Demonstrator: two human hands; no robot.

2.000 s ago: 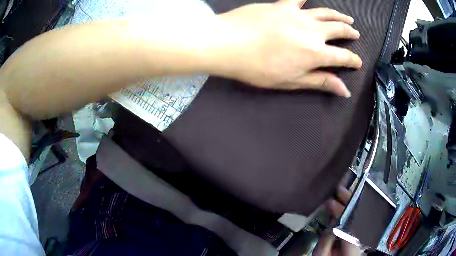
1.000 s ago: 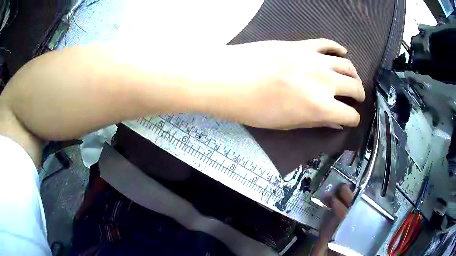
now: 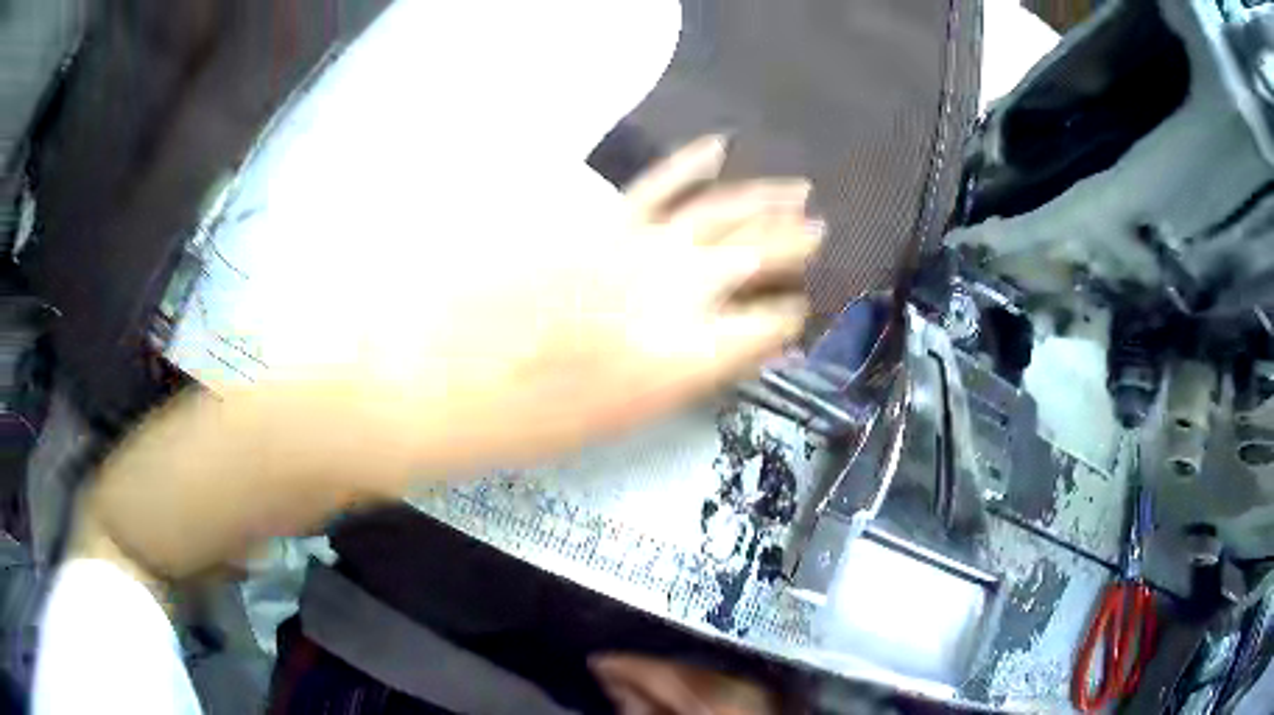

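Note:
A dark brown ribbed garment panel lies at the top centre, with a stitched line along its right side. Its near end reaches the presser foot area. My left hand is blurred, over the panel's left and near edge, fingers apart and slightly bent; I see nothing gripped. My right hand shows only in part at the bottom, below the table edge, and what it holds is hidden. The shiny metal folder shows a bare pale plate. A brown fabric strip hangs over the lap.
The sewing machine head is at the upper right. Red-handled scissors lie right of the folder. A printed ruler scale runs along the near edge of the white table. Dark cloth is heaped at the left.
The panel has moved away from me, uncovering the table and ruler. The brown cloth no longer shows on the folder plate. My right hand has left the folder, moving down and left. The view has shifted.

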